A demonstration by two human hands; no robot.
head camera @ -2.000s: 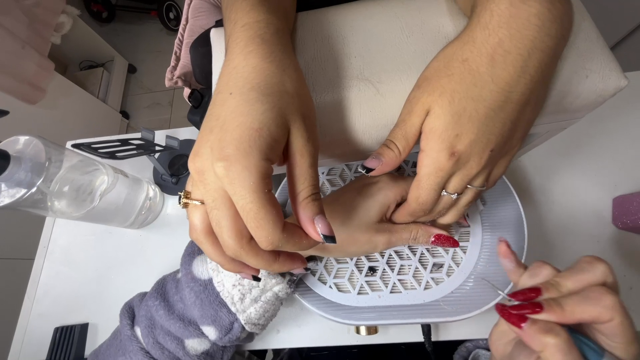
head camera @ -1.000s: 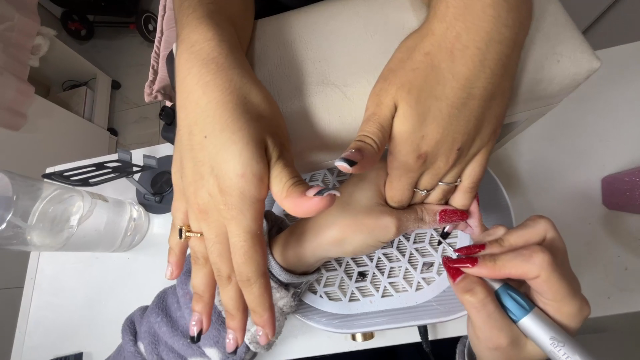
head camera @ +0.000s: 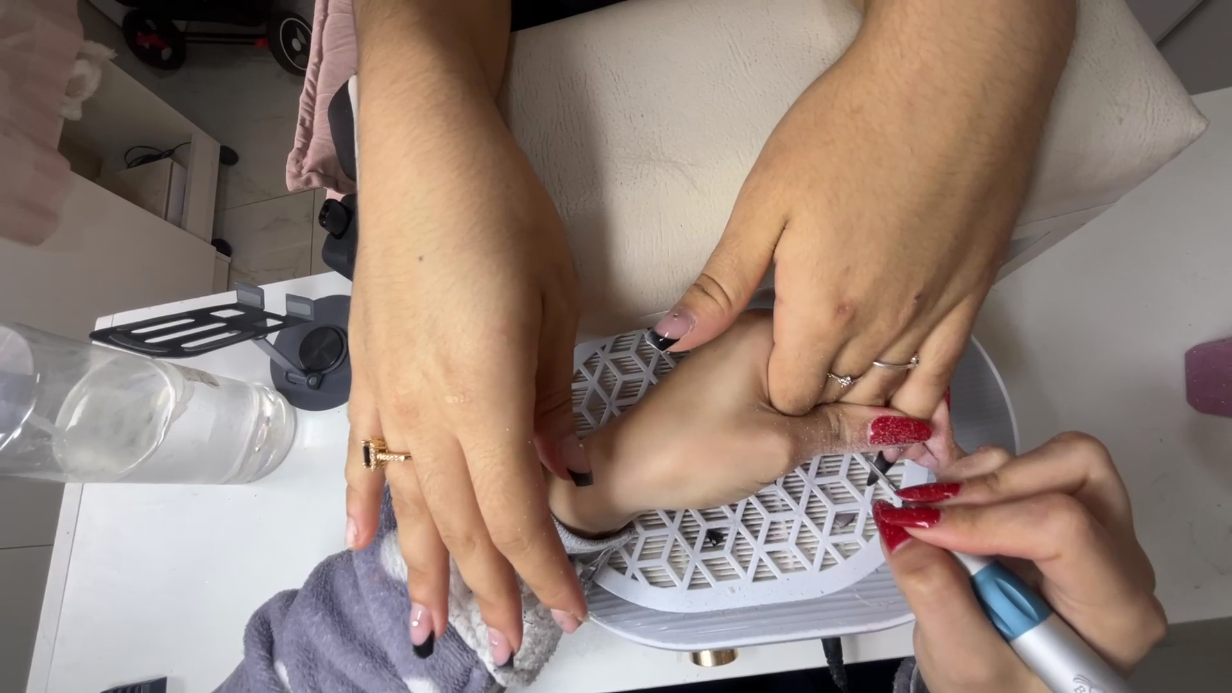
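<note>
My left hand, with a glittery red thumbnail, comes from a purple fleece sleeve and holds fingers of another person's left hand. My right hand grips a silver-and-blue electric nail file; its thin bit is by a black-tipped nail held there. That hand wears two rings. The other person's right hand, with a gold ring, is spread over my sleeve, its thumb by my wrist. Beneath the hands lies a white nail dust collector with a latticed grille. Most of my left fingers are hidden.
A cream padded armrest lies behind the dust collector. On the left of the white table are a clear bottle of liquid and a black folding stand. A pink object is at the right edge. A cable runs down below the collector.
My right hand has brought the file's bit from the right to the held fingers. The other person's right hand, earlier pinched at my cuff, has its fingers spread.
</note>
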